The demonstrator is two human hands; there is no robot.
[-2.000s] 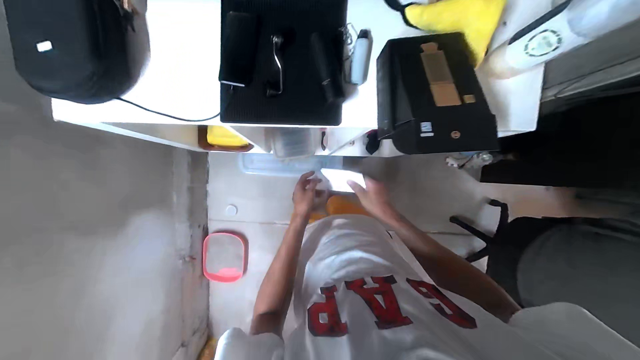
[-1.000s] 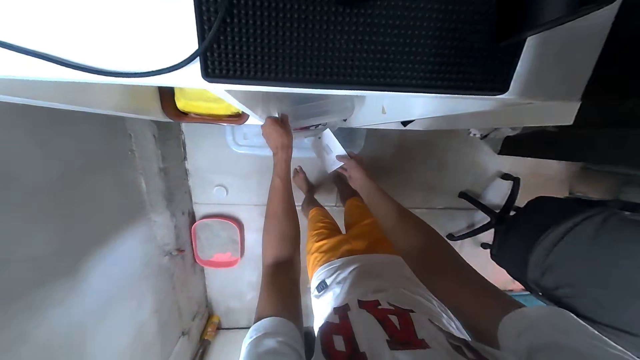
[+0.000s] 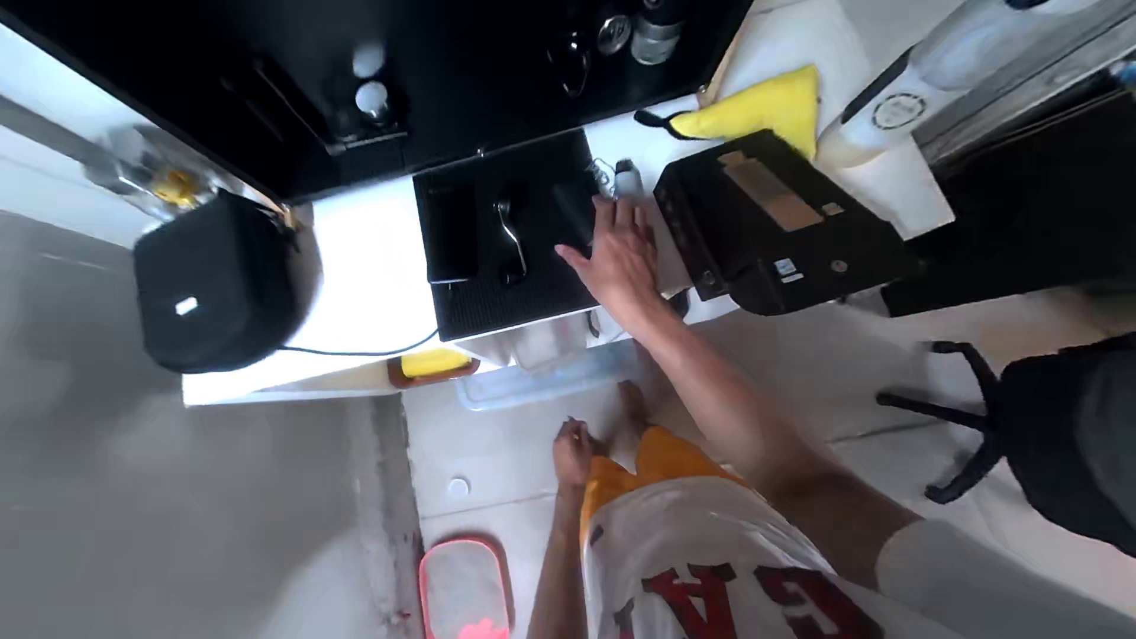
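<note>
My right hand (image 3: 621, 257) reaches over the right part of a black ribbed mat (image 3: 479, 311), fingers spread, close to a small grey bottle-like item (image 3: 628, 177). Whether it touches anything beneath it is hidden. Low in front of my body, my left hand (image 3: 572, 451) is loosely curled; a small thing at its fingertips cannot be made out. On the mat lie a black flat case (image 3: 451, 232) and a curved metal utensil (image 3: 509, 232). Right of my right hand sits a black box (image 3: 790, 226) with a brown patch.
A black rounded bag (image 3: 213, 284) stands on the white table (image 3: 368, 266) at left. A yellow cloth (image 3: 763, 111) and a large white bottle (image 3: 905, 102) are at the back right. Below are a clear plastic container (image 3: 532, 382), a pink-rimmed basket (image 3: 466, 581) and a black chair (image 3: 1065, 426).
My right hand has moved from the white paper-like item near my body up over the mat. That item no longer shows plainly. My left hand has come away from the table's front edge.
</note>
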